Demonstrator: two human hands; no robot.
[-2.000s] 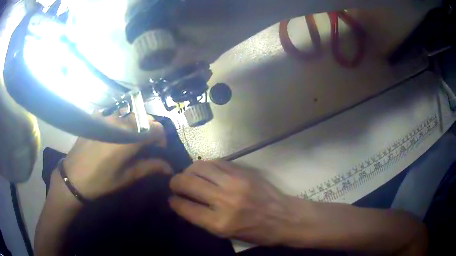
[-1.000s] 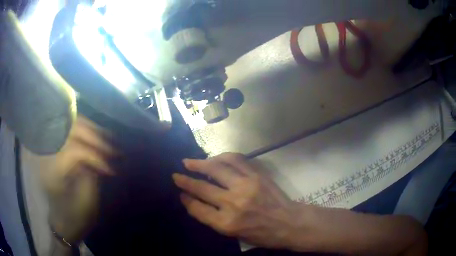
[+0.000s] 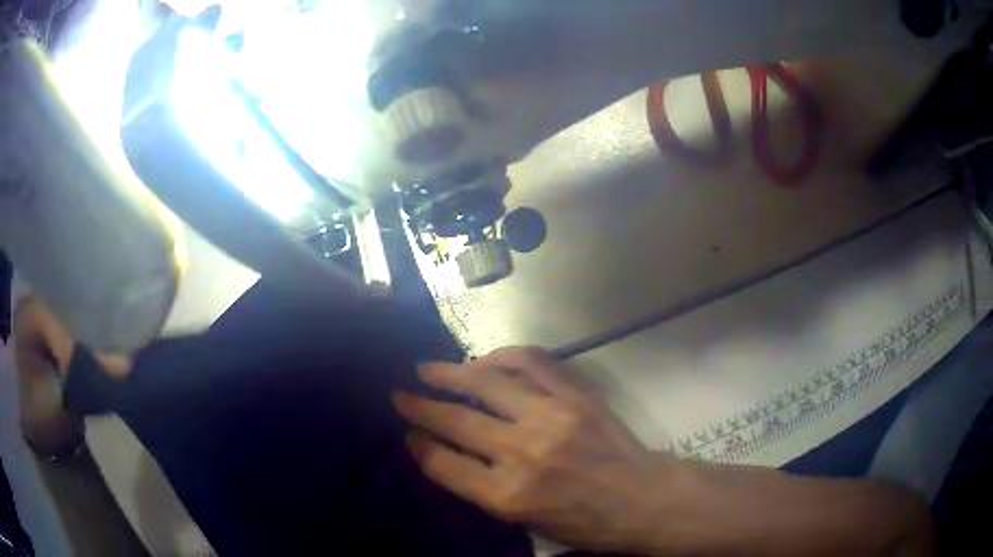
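A dark fabric piece (image 3: 294,413) lies on the white machine table, its upper end under the head of the sewing machine (image 3: 588,65). Glare hides the needle area. My right hand (image 3: 534,435) rests with bent fingers on the right edge of the fabric, below the ribbed knob (image 3: 483,261); whether it pinches the cloth is hard to tell. My left hand (image 3: 49,375) is at the far left, partly hidden behind the pale lamp head, and holds a corner of dark fabric between thumb and fingers.
The pale lamp head (image 3: 98,207) hangs at the left with strong glare beside it. Red scissor handles (image 3: 786,125) lie on the machine bed behind. A measuring tape strip (image 3: 828,392) runs along the table's front edge. A seam crosses the table at the right.
My left hand has moved from beside the needle area to the far left, and a fabric corner is now in it. My right hand has stayed near the fabric's right edge. The view has shifted slightly.
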